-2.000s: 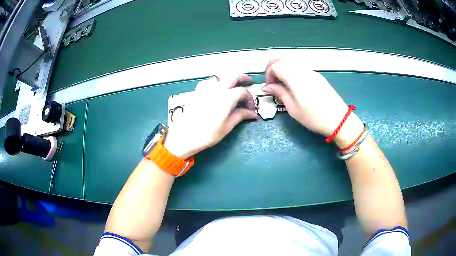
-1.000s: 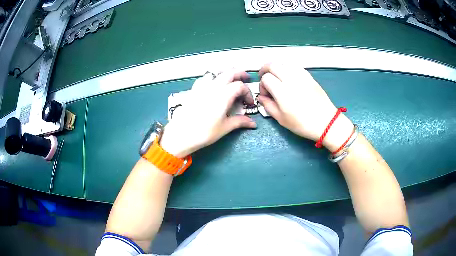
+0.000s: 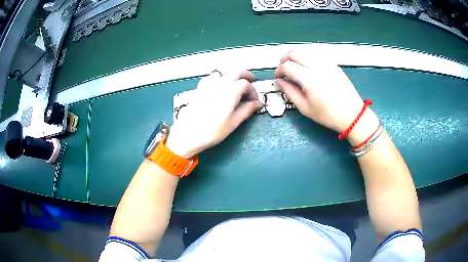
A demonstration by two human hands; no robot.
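A silver-grey tabbed fixture plate point(image 3: 276, 106) lies on the dark-green worktop just in front of the pale rail, largely hidden under both hands. One rounded tab shows between the hands, and the plate's left end shows beside my left hand. My left hand point(image 3: 218, 110) rests over the left part, its thumb and fingertips at the tab's left side. My right hand point(image 3: 313, 92) is over the right part, its fingertips bent at the plate's upper edge. Whether a small piece is pinched in the fingertips cannot be seen.
The pale guide rail point(image 3: 154, 74) runs across beyond the hands. On the green belt behind it lie a ring-faced plate point(image 3: 306, 5) at the top and a tabbed grey plate point(image 3: 105, 19) at upper left. A bracket with a black roller point(image 3: 37, 148) stands at far left.
My right hand moved left, then back right, uncovering the tab again. My left thumb has drawn in towards its fingers. On the belt, the tabbed and ring-faced plates have shifted right.
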